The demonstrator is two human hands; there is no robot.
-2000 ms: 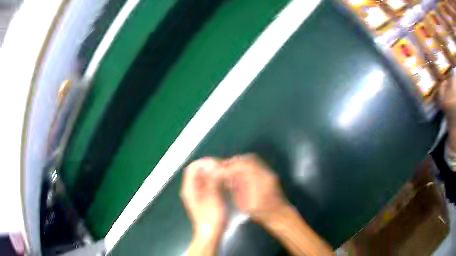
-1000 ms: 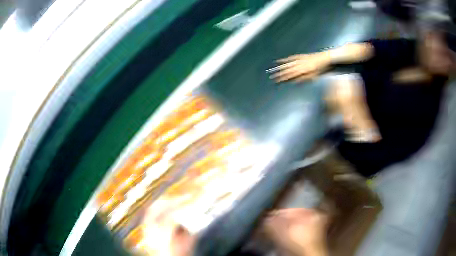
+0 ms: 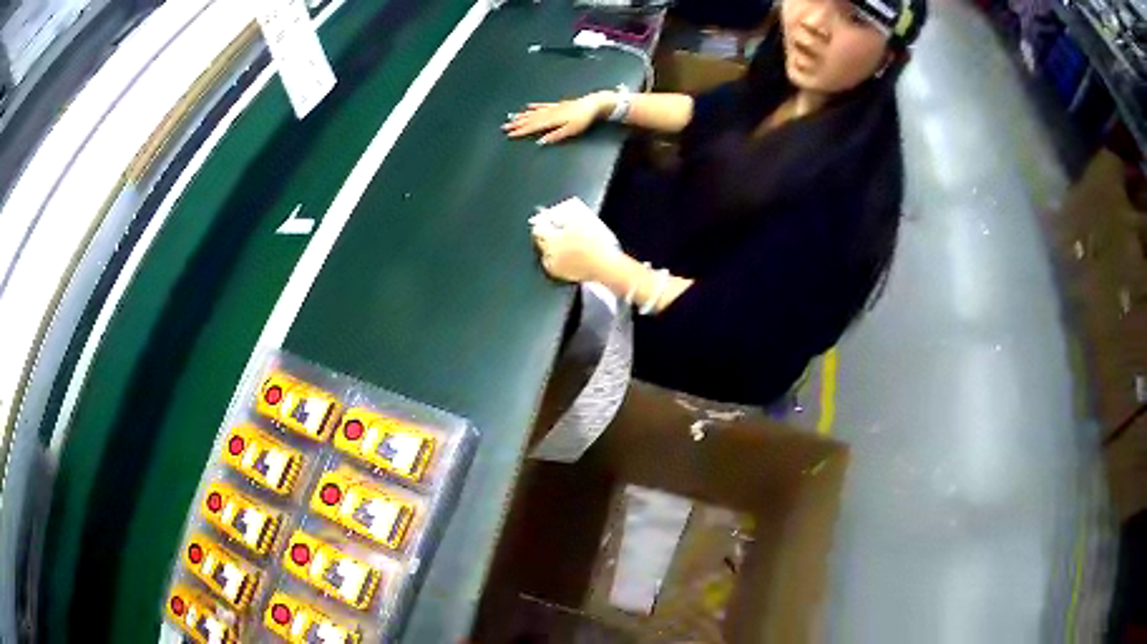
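No hand of mine shows in the frame. A clear blister tray (image 3: 459, 443) lies on the green bench at the lower left, its bottom cut off by the picture's edge. It holds two rows of yellow handheld devices (image 3: 360, 507), each with a red round spot, a white label with dark print and a dark strip at one end.
A person in dark clothing (image 3: 755, 239) sits at the bench's right edge, one hand flat on it, the other holding a white label strip (image 3: 601, 390). An open brown carton (image 3: 780, 484) stands below. A white scrap (image 3: 296, 223) lies on the green belt left.
The view has swung right, bringing the tray and seated person into view. Both my hands, together over the bench two seconds ago, are out of the picture.
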